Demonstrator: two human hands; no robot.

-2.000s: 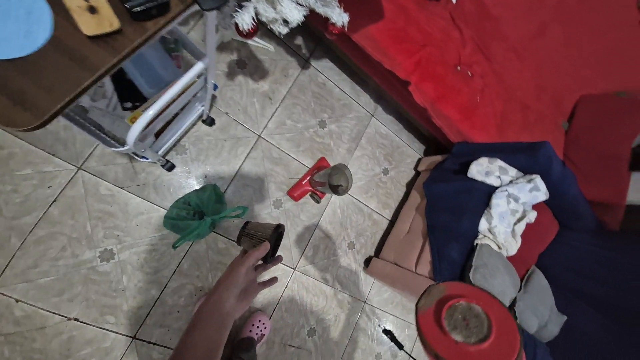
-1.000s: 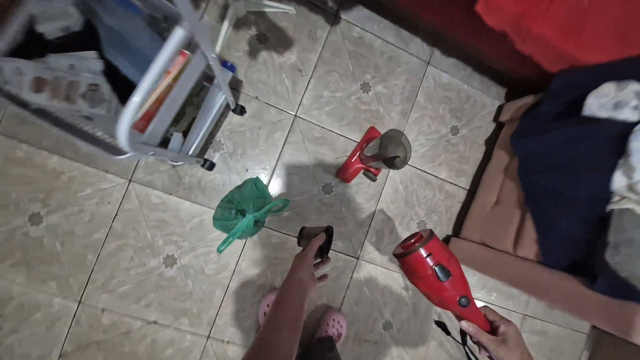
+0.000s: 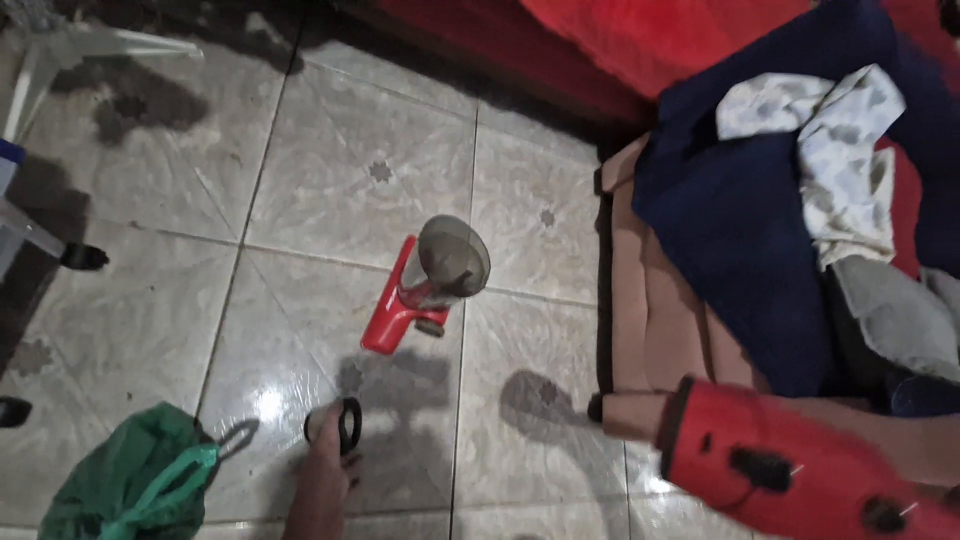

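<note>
My left hand (image 3: 326,461), low and left of centre, grips a dark round filter piece (image 3: 346,426) with a black ring rim. My right hand is outside the frame; the red handheld vacuum cleaner body (image 3: 780,457) reaches in from the lower right, its handle end cut off. On the tiles near the middle lies a red floor nozzle (image 3: 390,315), with the smoky clear plastic dust cup (image 3: 454,255) resting against or on it; which one I cannot tell. A tied green plastic bag (image 3: 139,472) sits on the floor left of my left hand.
A pinkish-brown cushioned seat (image 3: 649,300) stands at the right, bearing a dark blue cloth (image 3: 735,225), a patterned white cloth (image 3: 840,165) and grey fabric (image 3: 900,315). A red-covered piece of furniture (image 3: 600,45) is behind. Dark casters (image 3: 84,256) and white stand legs (image 3: 135,43) are at left.
The view has shifted closer to the nozzle and cup. My right hand, seen holding the vacuum body one second ago, has left the frame. My left hand still holds the filter piece.
</note>
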